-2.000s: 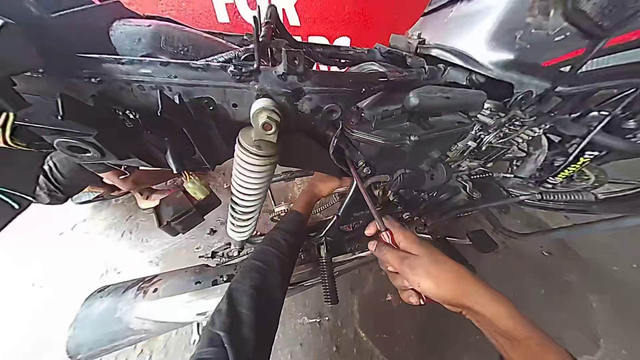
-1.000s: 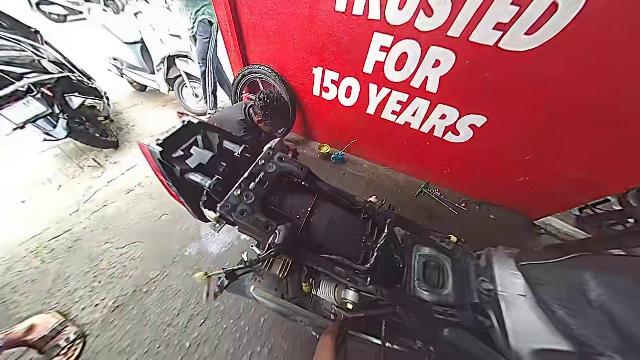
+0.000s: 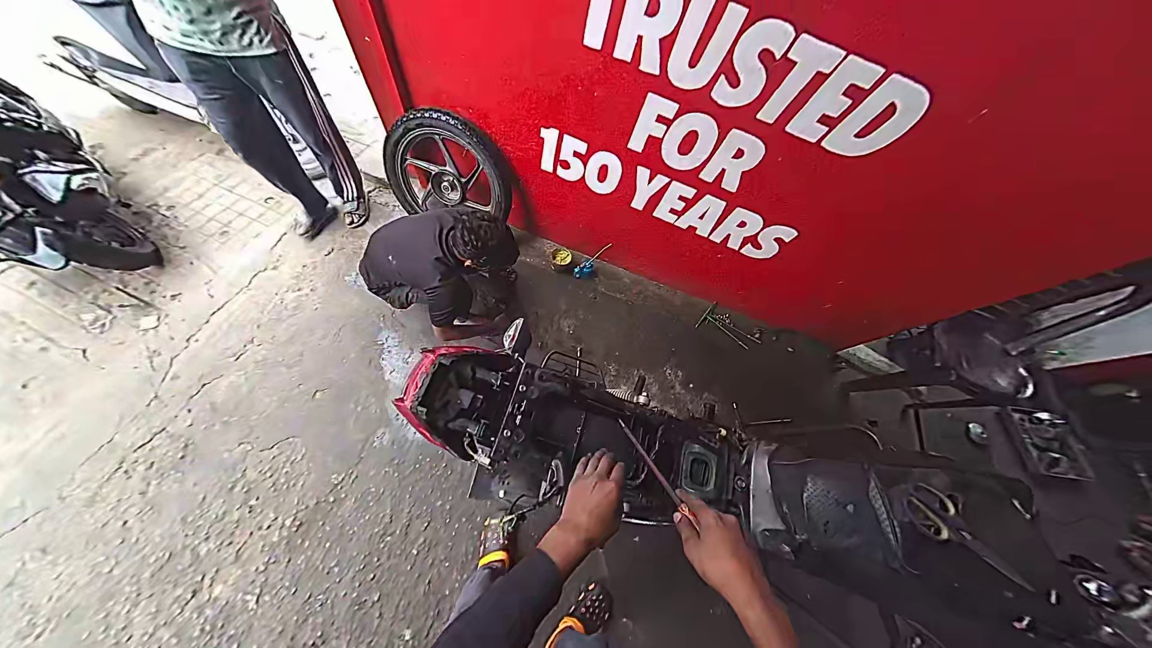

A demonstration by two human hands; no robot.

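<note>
My right hand (image 3: 715,540) grips the handle of a long screwdriver (image 3: 652,468), whose shaft points up and left over the frame of a stripped motorcycle (image 3: 585,432). Just left of it, my left hand (image 3: 594,499) lies palm down at the near side of the frame, fingers toward the open bay; whether it holds anything cannot be told. The red tail cowl (image 3: 418,396) is at the machine's left end. The dark fuel tank (image 3: 828,504) stands to the right, with scissors (image 3: 963,531) lying on it.
A crouching person (image 3: 432,261) is beyond the tail, near a wheel (image 3: 447,175) leaning on a red wall (image 3: 990,180). Another person (image 3: 261,108) stands at upper left. A parked motorcycle (image 3: 72,198) is at far left. Tools (image 3: 729,326) lie by the wall; a tray of parts (image 3: 1048,443) is at right.
The view has swung up from the motorcycle's side to its top. Both hands, seen two seconds ago low by the shock absorber and side, are now above the frame; the screwdriver stays in my right hand.
</note>
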